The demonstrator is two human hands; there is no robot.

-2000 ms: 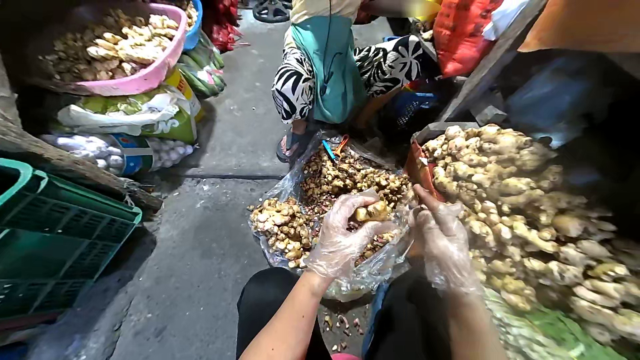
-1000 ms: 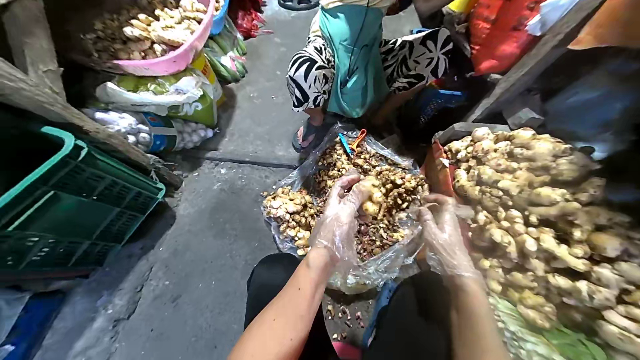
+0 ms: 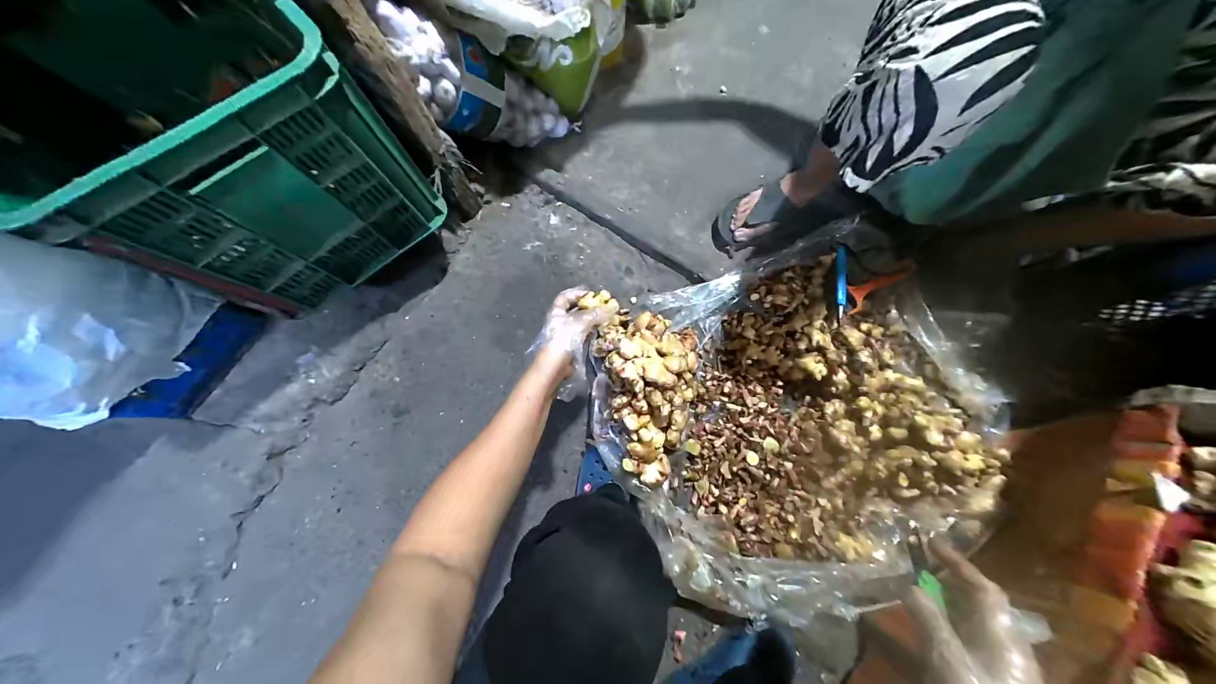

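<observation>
My left hand [image 3: 567, 332], in a clear plastic glove, holds a piece of ginger [image 3: 598, 302] at the upper left edge of a pile of ginger roots [image 3: 651, 366]. My right hand [image 3: 974, 617], gloved too and blurred, is at the lower right edge of the clear plastic sheet [image 3: 750, 579]; a green-handled tool [image 3: 931, 591] shows at its fingers, its kind unclear. On the sheet lie brown peelings and small scraps [image 3: 750, 475], with more ginger [image 3: 912, 427] to the right. A blue-handled tool [image 3: 841, 280] and an orange-handled one [image 3: 876, 285] lie at the top.
A green plastic crate [image 3: 285, 190] stands at upper left, beside a wooden beam [image 3: 408, 90] and bagged garlic [image 3: 532, 114]. Another person's sandalled foot [image 3: 750, 218] is just beyond the sheet. More ginger [image 3: 1187, 589] lies at the right edge. The concrete floor [image 3: 380, 475] is cracked.
The view has swung left and down. My left hand has moved from over the middle of the sheet to the ginger pile at its left side. A green-handled tool now shows at my right hand.
</observation>
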